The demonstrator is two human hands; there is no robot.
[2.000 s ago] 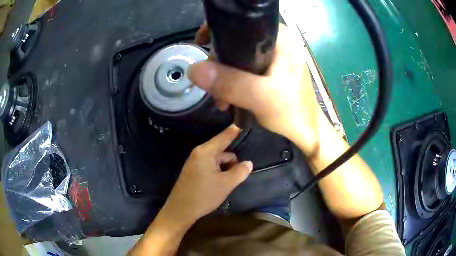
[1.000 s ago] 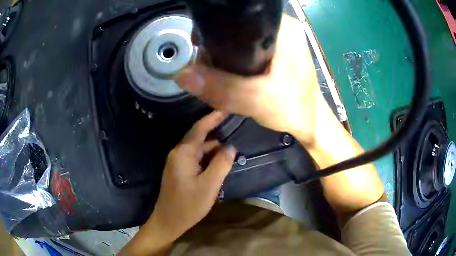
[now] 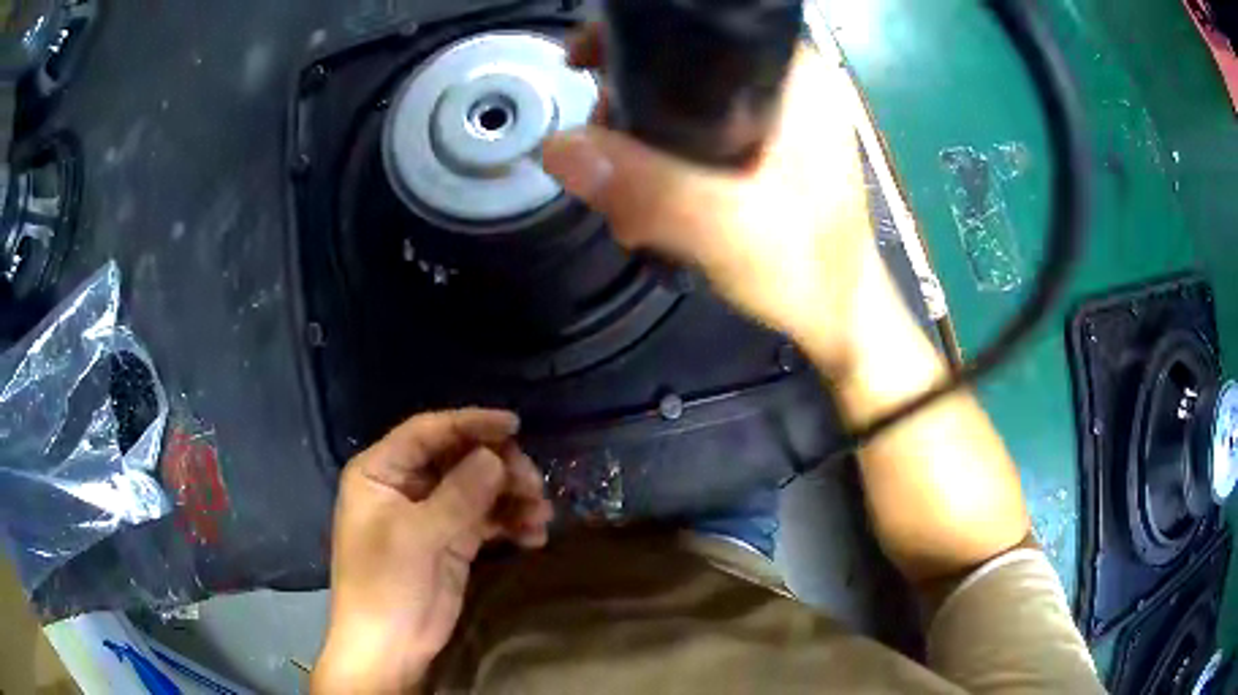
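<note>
A speaker driver [image 3: 492, 125] with a silver magnet facing up sits on a square black front panel [image 3: 319, 394] on the table before me. My right hand [image 3: 720, 204] grips the thick black electric screwdriver [image 3: 699, 75] upright over the driver's right side; its tip is hidden by the hand. My left hand [image 3: 441, 496] is off the panel's front edge, its fingers curled with thumb near fingertips; whether it pinches a screw cannot be seen.
A clear bag of screws [image 3: 95, 421] lies at the left on the black table [image 3: 204, 272]. Loose drivers [image 3: 34, 217] are at the far left. Assemblies [image 3: 1147, 421] lie on the green bench [image 3: 1005, 82] at right. The black cord [image 3: 1066, 163] loops over my right forearm.
My left hand has left the panel near the screwdriver and moved left and towards me. My right hand still holds the screwdriver, now slightly farther right of the magnet.
</note>
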